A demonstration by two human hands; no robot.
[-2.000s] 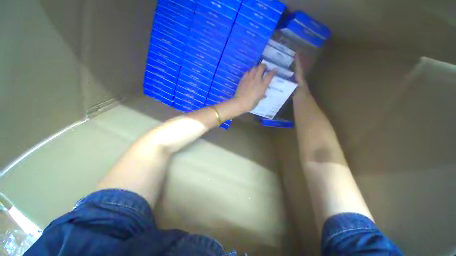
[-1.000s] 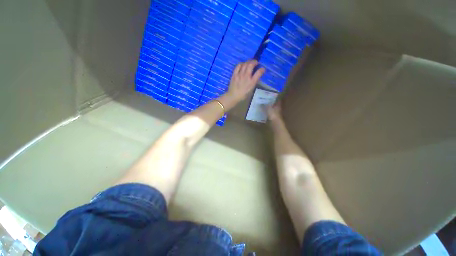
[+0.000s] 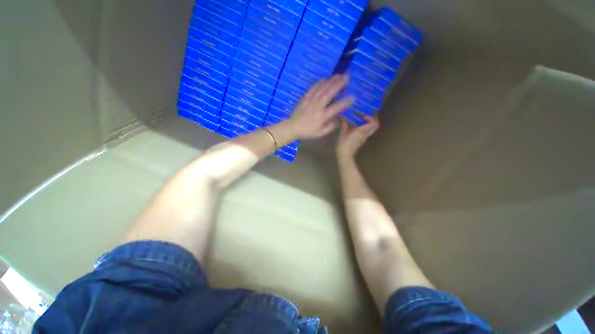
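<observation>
A large open brown carton [image 3: 280,241] surrounds both arms. Inside it, long packed rows of blue box edges [image 3: 258,72] stand at the upper middle. A shorter row of blue boxes [image 3: 378,62] stands to their right, slightly slanted. My left hand [image 3: 321,107] is blurred, fingers spread, against the lower left side of the short row. My right hand [image 3: 357,136] is at the near end of the short row, its fingertips at the lowest box; whether it grips the box is unclear.
The carton's walls rise at left [image 3: 59,98] and right [image 3: 496,150]. A fold edge runs along the left wall. Crumpled clear plastic [image 3: 18,318] lies outside at the lower left. A pale blue strip [image 3: 574,324] shows outside at the lower right.
The boxes held with white faces showing now stand in the short row, blue edges up. The white-faced box last seen at my right hand no longer shows. My right hand has moved up to the row's end.
</observation>
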